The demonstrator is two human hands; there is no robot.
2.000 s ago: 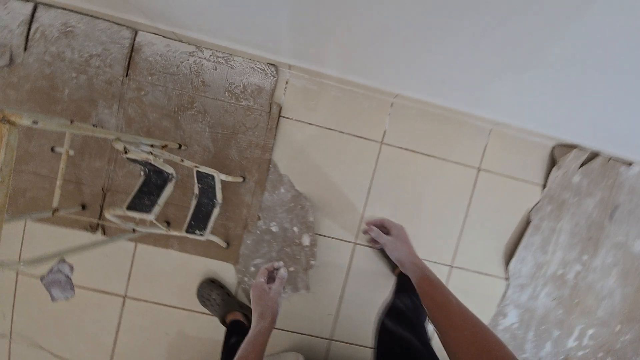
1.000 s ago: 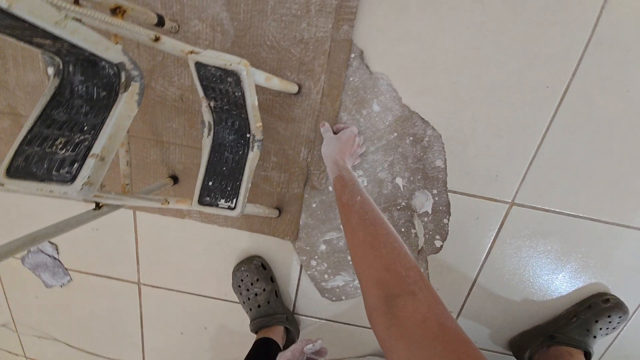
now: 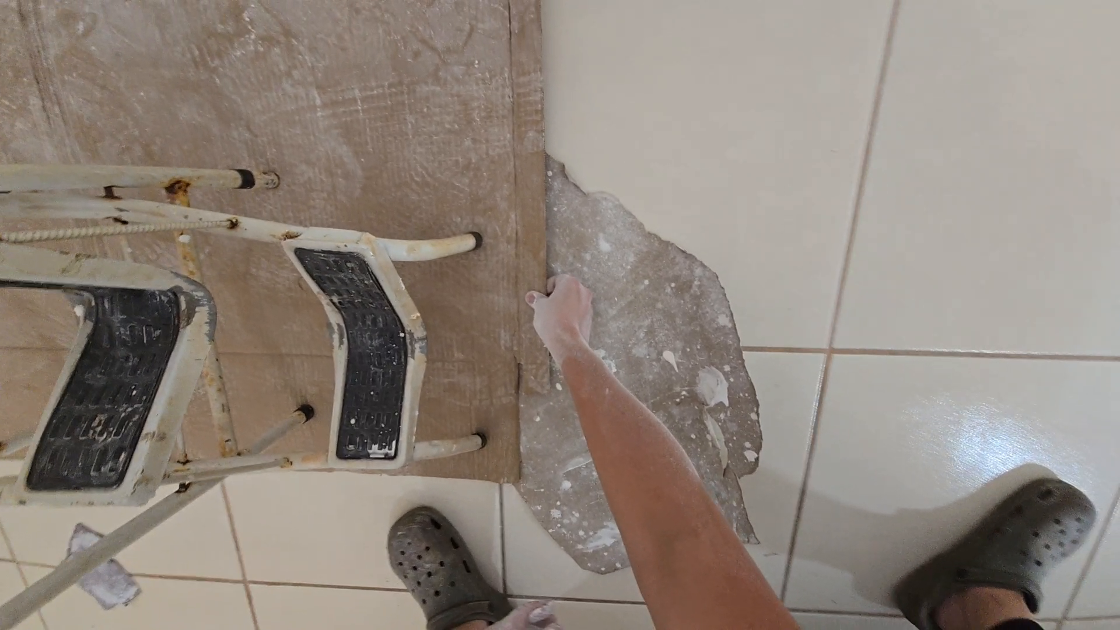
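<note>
My right hand (image 3: 562,313), dusted white, is at the right edge of a large brown cardboard sheet (image 3: 420,114); its thumb lies on top and its curled fingers pinch the edge. Beside and under that edge lies a torn, plaster-spattered grey-brown piece of sheet (image 3: 652,289). Only the whitened fingers of my left hand (image 3: 528,615) show at the bottom edge, by my left shoe; whether they hold anything is unclear.
A rusty white metal step ladder (image 3: 376,350) with black treads stands on the cardboard. My clogs (image 3: 442,560) are on cream floor tiles (image 3: 700,96). A crumpled whitish scrap (image 3: 103,573) lies at lower left.
The view has come down close to the floor since two seconds ago. My right hand has gone from above the bare tiles to the cardboard's edge. My left hand has dropped to the bottom edge.
</note>
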